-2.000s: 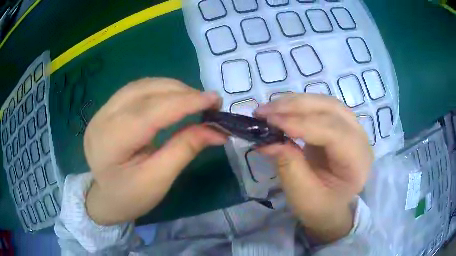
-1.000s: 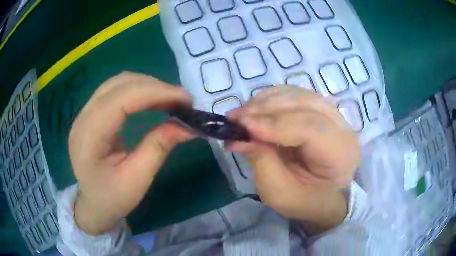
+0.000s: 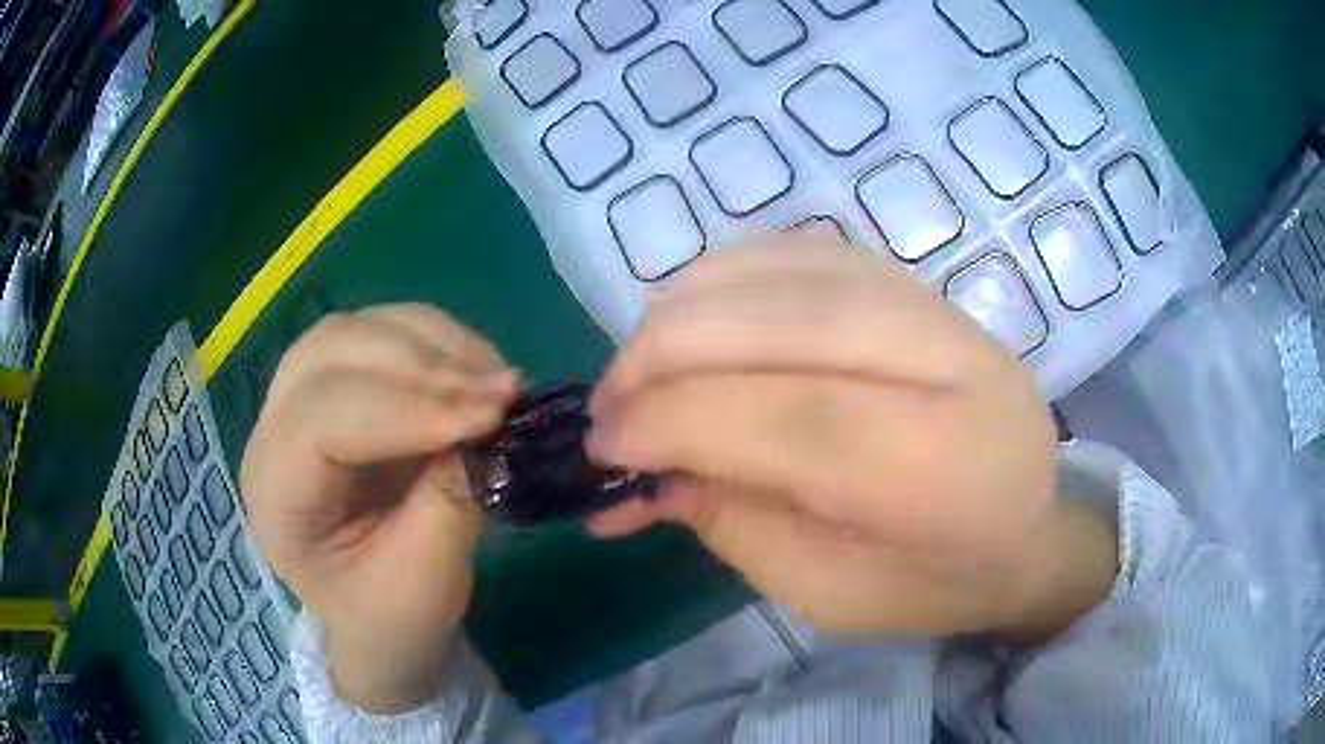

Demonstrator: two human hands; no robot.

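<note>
A glossy black watch housing [image 3: 549,454] is held between both hands above the green mat, its dark face turned partly up. My left hand [image 3: 381,472] pinches its left edge with thumb and fingers. My right hand [image 3: 836,436] grips its right side and covers part of it. A thin dark line shows along the housing's rim; whether it is a separate frame cannot be told. The white frame tray [image 3: 560,240] lies beyond my hands, with rows of dark rounded frames; my right hand hides its near part.
A second frame tray [image 3: 204,545] lies at the left. Yellow tape [image 3: 327,218] crosses the green mat [image 3: 371,269]. Shiny bagged trays [image 3: 1235,393] lie at the right. Cluttered items stand at the far left edge. Faint loose frames lie beside my left hand.
The housing has turned from nearly edge-on to showing more of its face. My right hand has moved further over it. The view has shifted and tilted, showing more at the left.
</note>
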